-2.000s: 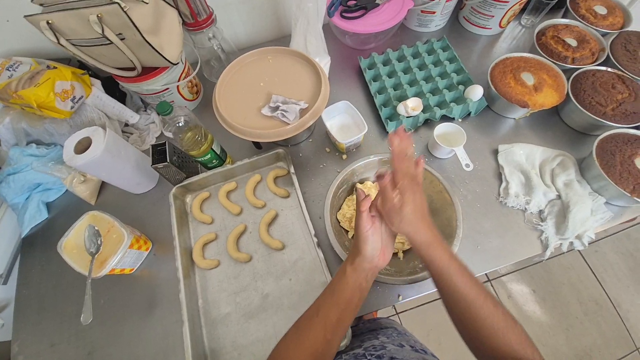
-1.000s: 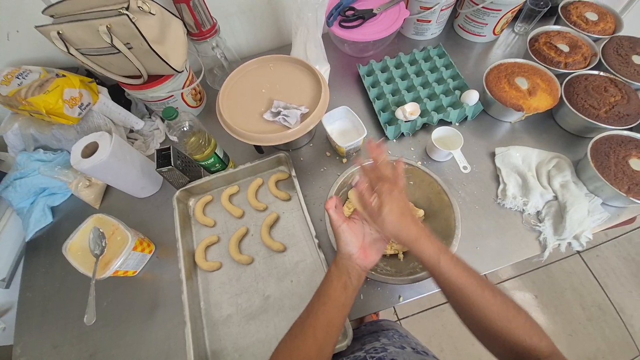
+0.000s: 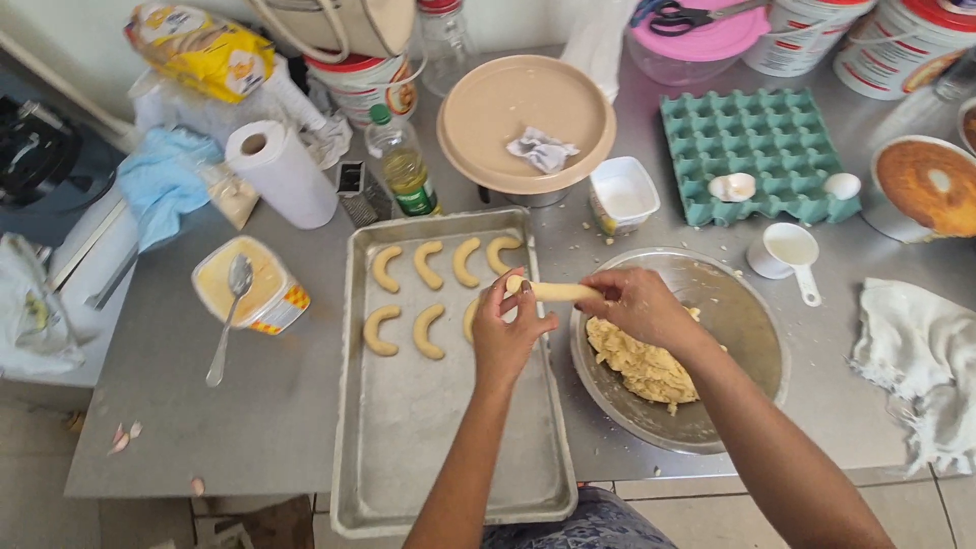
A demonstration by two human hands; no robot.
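A smooth dough roll (image 3: 560,291) is held level between my two hands, above the gap between tray and bowl. My left hand (image 3: 509,328) pinches its left end over the tray's right side; my right hand (image 3: 637,305) grips the right end over the bowl's left part. Several curved dough pieces (image 3: 428,332) lie in two rows in the upper part of the metal baking tray (image 3: 450,457), one of them partly hidden by my left hand. Crumbly yellow dough (image 3: 648,366) sits in the steel bowl (image 3: 751,366), partly covered by my right hand and forearm.
Left of the tray stand an open tub (image 3: 248,286) with a spoon, a paper towel roll (image 3: 282,175), a box grater (image 3: 358,191) and an oil bottle (image 3: 408,171). Behind are a lidded pot (image 3: 526,99) and an egg tray (image 3: 751,145). A measuring cup (image 3: 785,248) and cloth (image 3: 923,358) lie right.
My hands were together over the bowl, palms against each other. They have moved apart and left, and a dough roll now shows between them. The view has shifted left.
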